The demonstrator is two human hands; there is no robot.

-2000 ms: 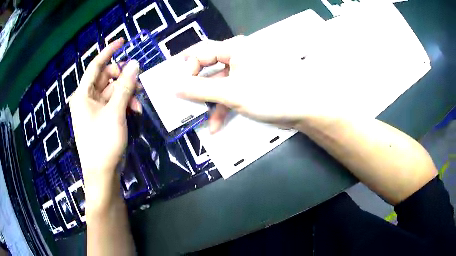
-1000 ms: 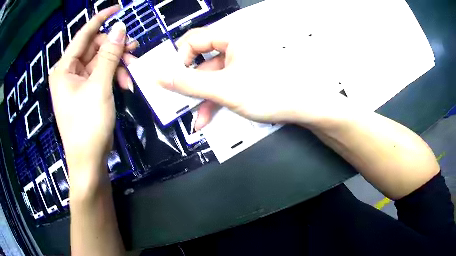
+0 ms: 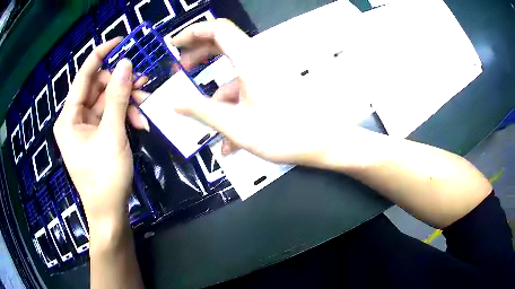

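A blue-framed keypad housing [image 3: 148,55] is held over the parts tray, its key grid towards the top left. A white die-cut adhesive piece [image 3: 176,113] with a dark slot covers its window end. My left hand [image 3: 99,113] grips the housing's left edge with thumb and fingers. My right hand [image 3: 226,84] is at the housing's right side, its thumb on the white piece and its fingers curled around the edge. The far fingers are partly blurred. A white backing sheet [image 3: 271,169] with a slot lies under my right wrist.
The black parts tray [image 3: 169,169] holds rows of housings with white window frames [image 3: 42,159]. White sheets [image 3: 418,62] lie at the right, on the dark green mat [image 3: 248,231]. Dark stacked edges [image 3: 12,248] curve along the far left.
Compared with one second ago, the housing and both hands sit slightly lower in view. My right index finger has shifted up from the white piece towards the housing's upper right edge.
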